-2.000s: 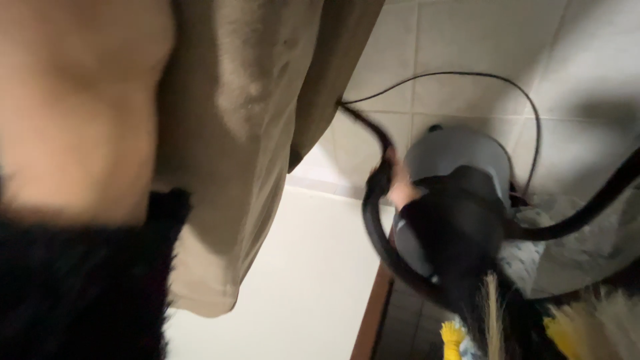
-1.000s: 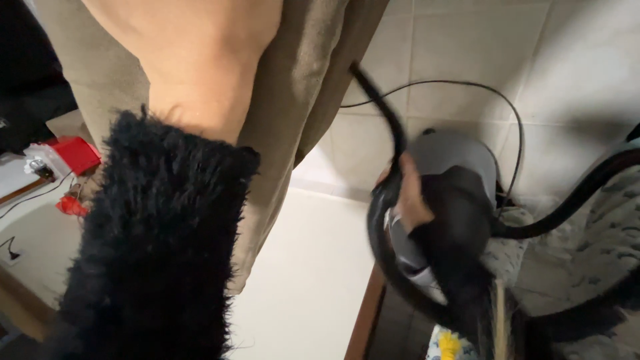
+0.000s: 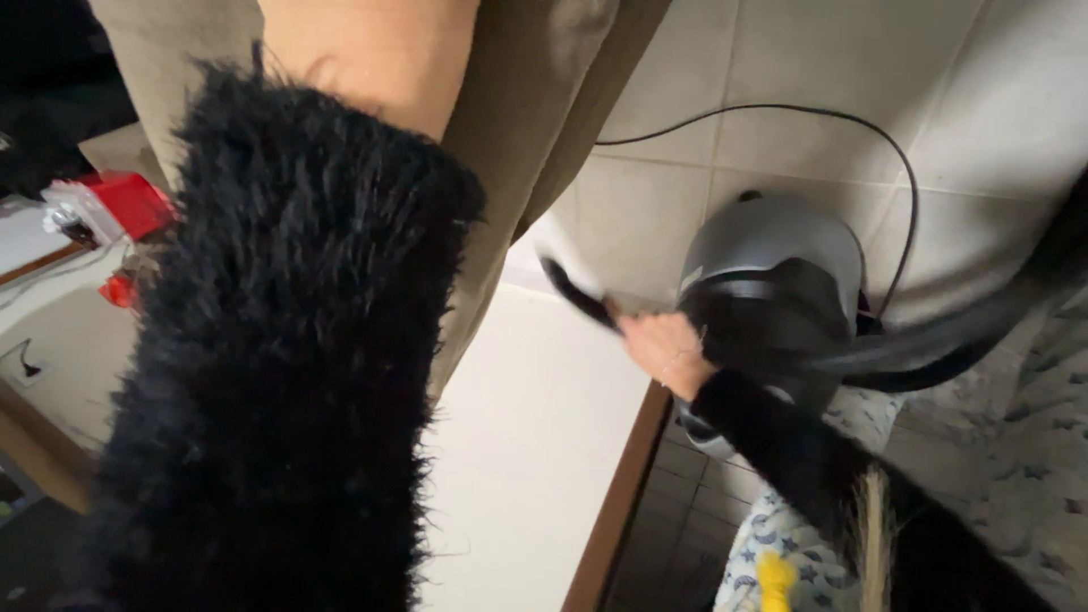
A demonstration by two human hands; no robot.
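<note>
In the head view, my left hand [image 3: 365,51] shows only as bare wrist and lower hand at the top edge, against a beige curtain [image 3: 518,110]; its fingers are out of sight. Its fuzzy black sleeve fills the left foreground. My right hand [image 3: 663,348] is closed around the curved black tube [image 3: 578,293] of a vacuum cleaner, with the tube's end pointing up and left. Just behind that hand is the grey and black canister vacuum cleaner [image 3: 773,238] on the tiled floor. A blurred black hose [image 3: 952,340] runs off to the right.
A black power cord [image 3: 901,161] loops over the floor tiles. A white panel with a brown edge [image 3: 620,501] lies between curtain and vacuum. Fabric with stars and moons [image 3: 765,527] and a yellow tassel [image 3: 775,582] are below. A red item [image 3: 132,204] and a wall socket [image 3: 32,367] are at left.
The tube's end in my right hand has swung down and left. My left forearm has moved up in the view, and less of the left hand shows than a second ago.
</note>
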